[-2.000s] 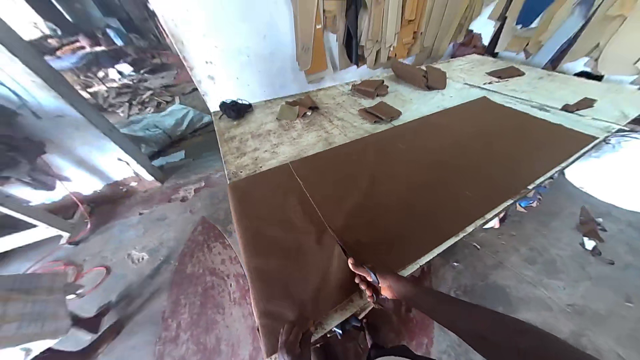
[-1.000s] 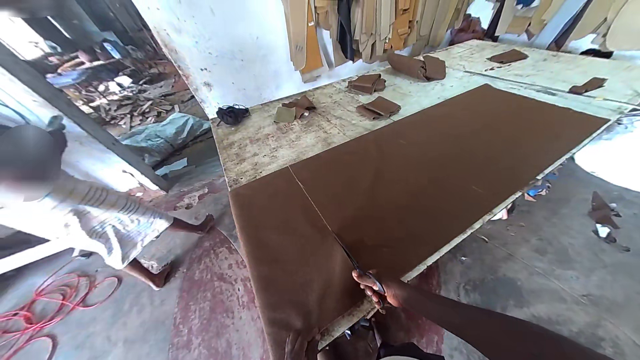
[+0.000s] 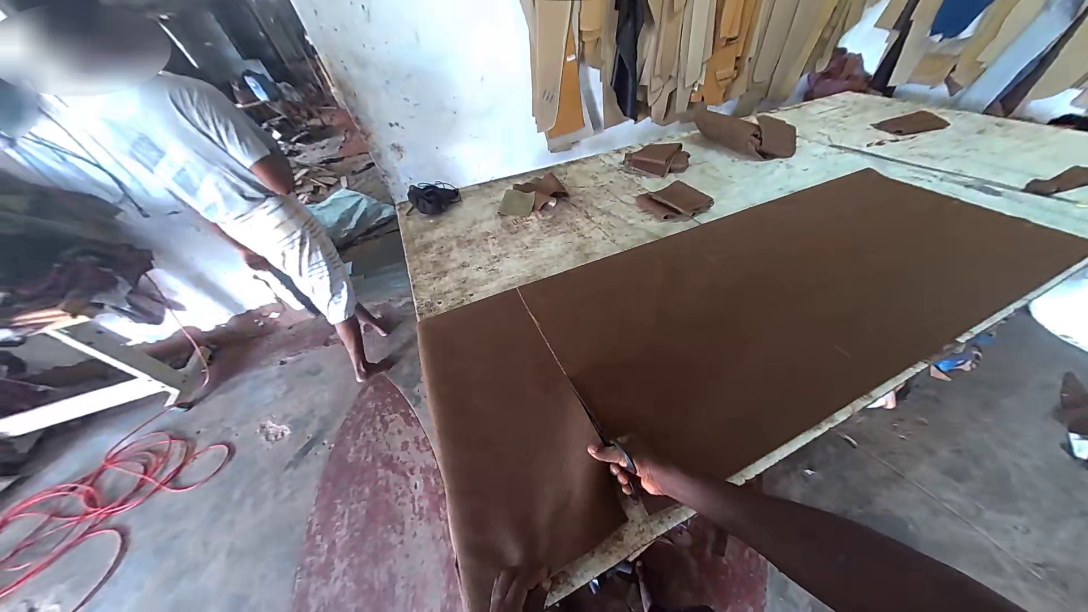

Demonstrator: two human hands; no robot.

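A large sheet of brown fabric or leather (image 3: 748, 297) lies over the worktable (image 3: 501, 246), its left part split from the rest by a narrow cut line. My right hand (image 3: 629, 469) grips the handles of a pair of scissors (image 3: 597, 425) at the near side of the sheet, with the blades pointing up along the cut. At the bottom edge of the view, my left hand (image 3: 517, 588) rests on the near left corner of the sheet; its fingers are partly out of view, so its hold is unclear.
Folded brown pieces (image 3: 676, 200) and a black bundle (image 3: 433, 197) lie along the table's far side. Cut patterns (image 3: 680, 59) hang on the wall behind. A person (image 3: 272, 212) stands at the left, near a red hose or cable (image 3: 127, 484) coiled on the floor.
The person at the left, not seen in the oldest frame, now stands further towards the doorway by the table than one second ago. My right hand still holds the scissors at the cut.
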